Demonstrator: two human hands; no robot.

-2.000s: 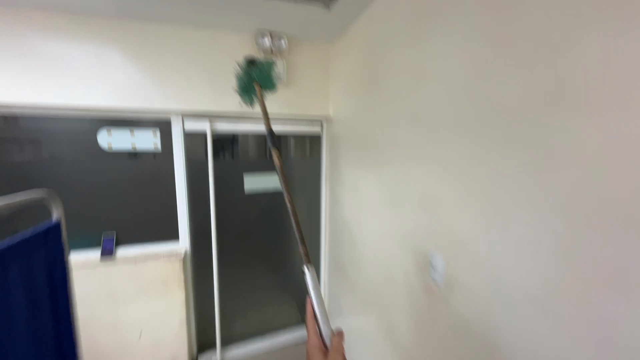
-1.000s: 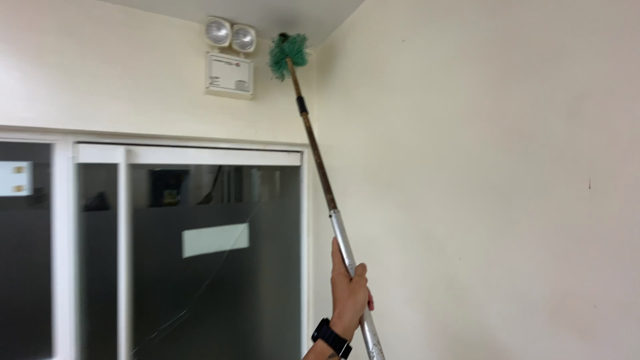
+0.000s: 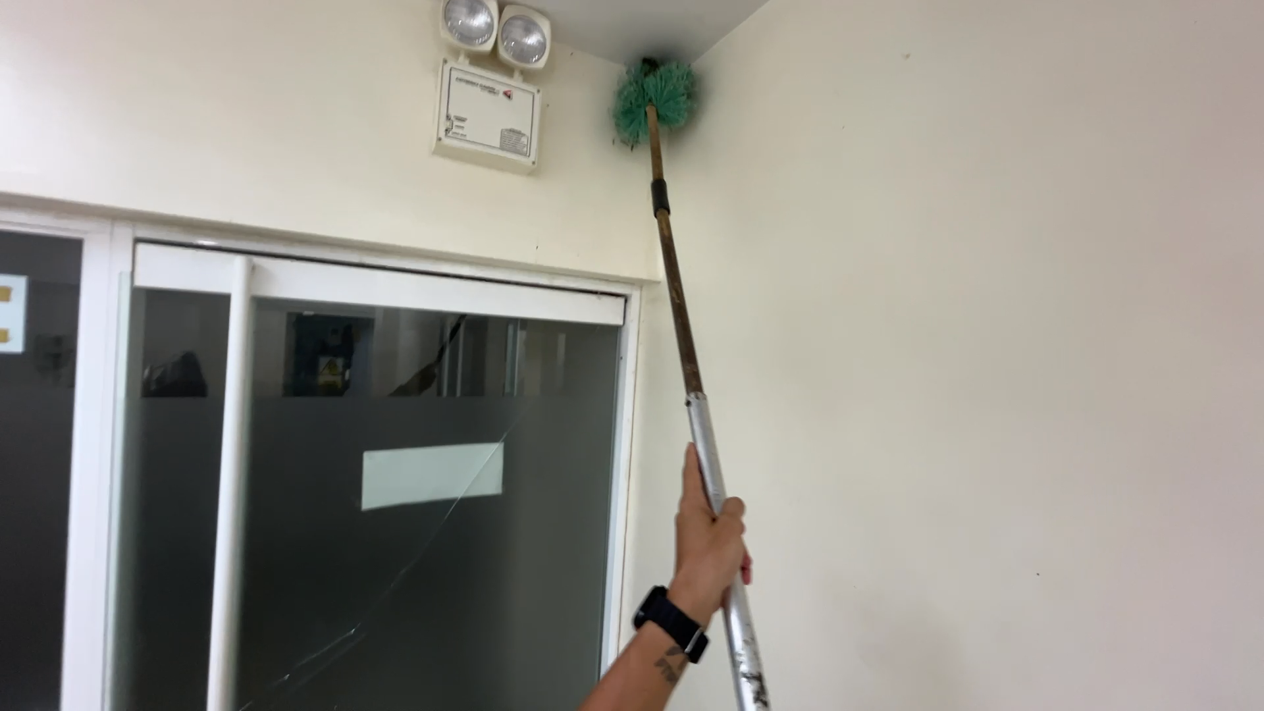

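My left hand (image 3: pixel 709 543), with a black watch on its wrist, is wrapped around the silver metal section of a long extension pole (image 3: pixel 676 296). One finger lies up along the pole's left side. The pole rises, leaning slightly left, through a worn brown section with a black collar to a round green bristle duster head (image 3: pixel 654 102). That head is up in the corner where two walls and the ceiling meet. Its exact contact there cannot be told. The pole's lower end runs out of the frame, and my right hand is not in view.
An emergency light unit (image 3: pixel 487 114) with two round lamps is mounted just left of the duster head. Below is a dark glass sliding door (image 3: pixel 425 553) with a white frame, a long vertical handle (image 3: pixel 233 474) and a crack-like line. A cream wall (image 3: pixel 968 346) extends on the right.
The duster head has moved from in front of the emergency light to the corner on its right. My left hand still grips the pole. The view has tilted upward.
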